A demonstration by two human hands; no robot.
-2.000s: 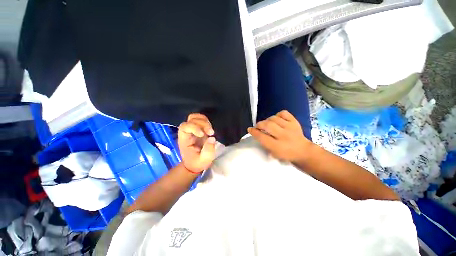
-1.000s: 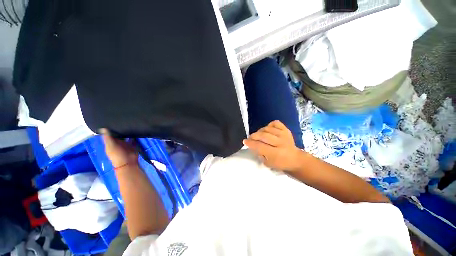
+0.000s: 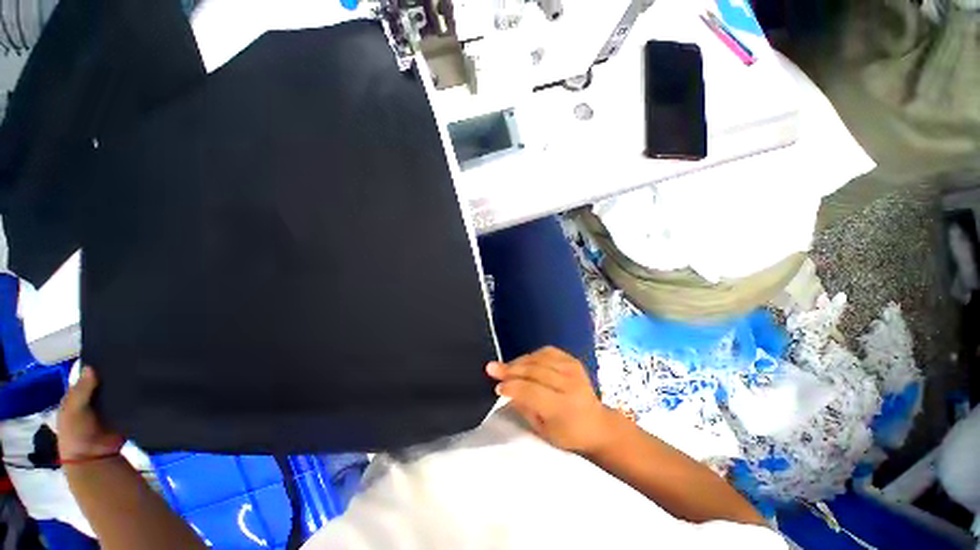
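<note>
A large black fabric panel (image 3: 279,247) lies spread from the machine towards my lap, with a thin white rim of the white fabric panel (image 3: 465,220) along its right edge. Its far right corner is at the presser foot area (image 3: 406,52) of the overlock machine (image 3: 505,43). My left hand (image 3: 86,419) holds the panel's near left edge, fingers partly hidden under it. My right hand (image 3: 548,395) pinches the near right corner between thumb and fingers.
More black cloth (image 3: 54,129) lies at the far left. A smartphone (image 3: 675,99) and a pink and blue tool (image 3: 729,39) lie right of the machine. The control panel display (image 3: 486,138) is in the bed. Blue crates (image 3: 226,494) stand below left, a scrap sack (image 3: 688,295) and trimmings right.
The view has shifted to show the machine and phone. My left hand has moved out to the panel's left corner. The panel is now spread flatter and wider, and my right hand stays at its right corner.
</note>
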